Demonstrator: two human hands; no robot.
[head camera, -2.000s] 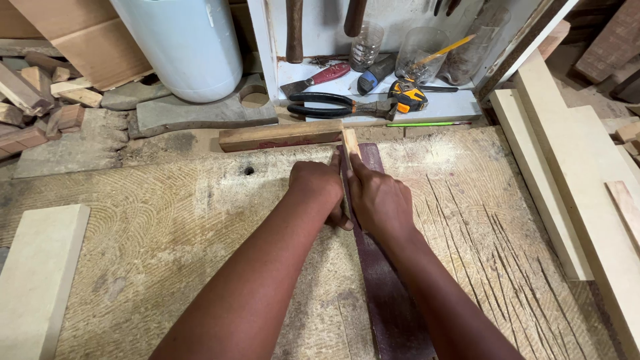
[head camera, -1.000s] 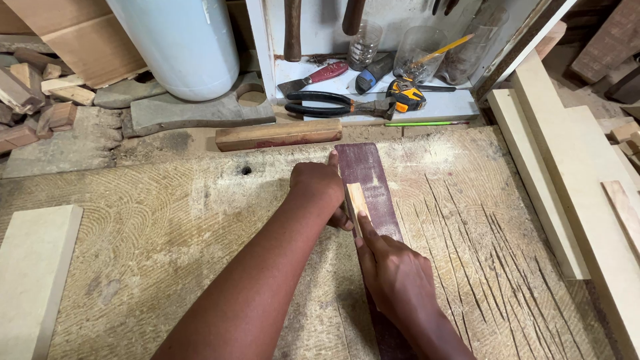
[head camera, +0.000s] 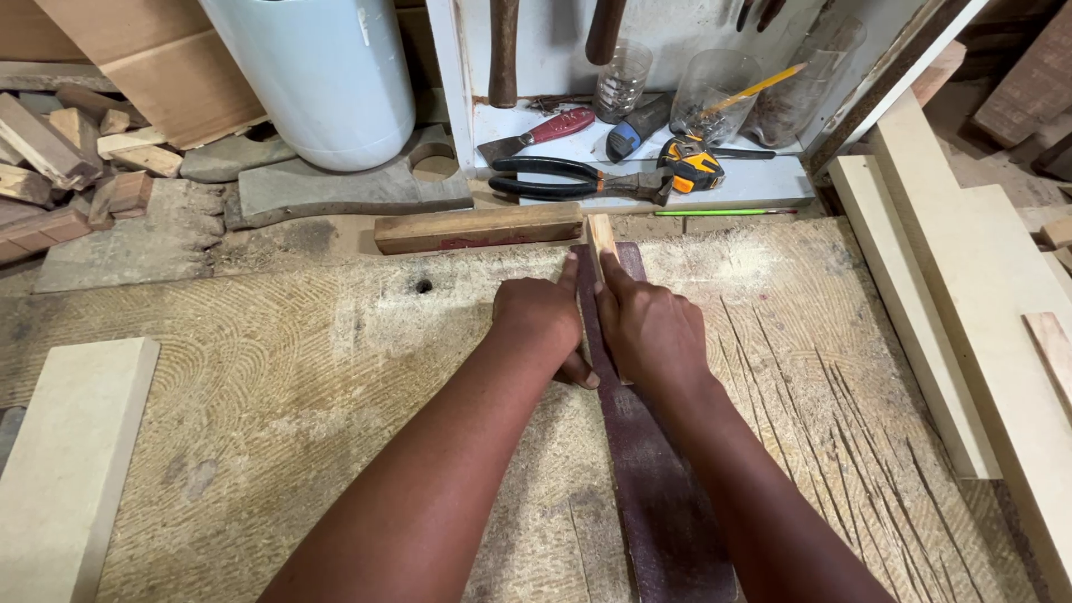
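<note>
A long strip of dark red sandpaper (head camera: 662, 494) lies lengthwise on the wooden workbench (head camera: 276, 402). My right hand (head camera: 657, 327) grips a small light wood piece (head camera: 600, 233) and presses it on the strip near its far end; my fingers and palm cover most of the piece. My left hand (head camera: 540, 322) rests at the strip's left edge, its index finger on the far end and its thumb lower down, holding the strip against the bench. Just beyond the strip lies a brown wood block (head camera: 477, 228).
Combination pliers (head camera: 586, 177), a tape measure (head camera: 692, 164) and a red-handled scraper (head camera: 544, 134) sit on the white shelf (head camera: 745, 196) behind. Pale boards lie at right (head camera: 946, 234) and left (head camera: 75, 452). A white container (head camera: 327, 84) stands behind the bench.
My right hand has moved away from me along the sandpaper with the wood piece since one second ago, back near the far end. My left hand has stayed at the strip's left edge.
</note>
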